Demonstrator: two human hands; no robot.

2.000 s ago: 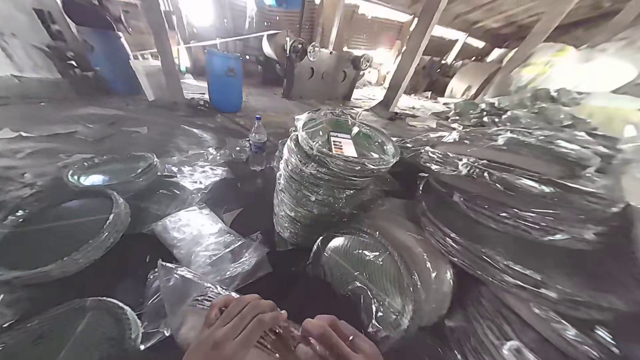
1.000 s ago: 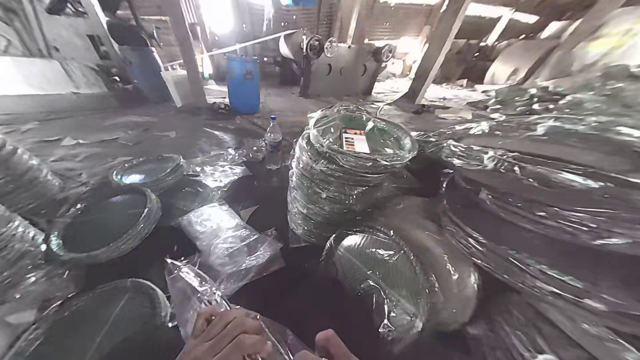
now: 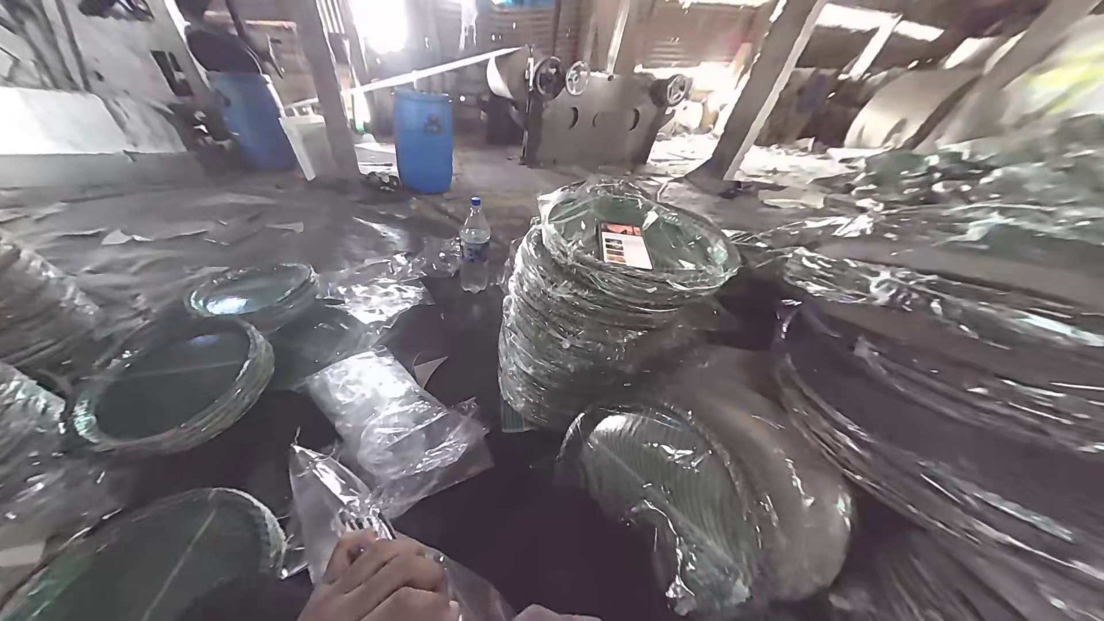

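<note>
My left hand (image 3: 379,580), at the bottom edge, is closed on a clear plastic bag (image 3: 323,500). Only a sliver of my right hand (image 3: 552,614) shows at the bottom edge, beside the same plastic; its fingers are cut off by the frame. Ahead lies a stack of clear plastic bags (image 3: 392,418). A tall stack of plastic-wrapped round green leaf-pattern plates (image 3: 569,345) stands beyond, with a printed card (image 3: 625,246) on top. Nearer, another wrapped bundle of plates (image 3: 673,492) lies tilted to the right of my hands.
Wrapped plate bundles (image 3: 164,388) lie at left, one large (image 3: 164,561) at lower left. Large wrapped stacks (image 3: 931,414) fill the right side. A water bottle (image 3: 474,246) stands by the tall stack. Farther back are a blue drum (image 3: 423,142), wooden posts and a machine (image 3: 591,121).
My right hand has moved down, mostly out of view. My hands are farther apart than two seconds ago. The view has turned somewhat left.
</note>
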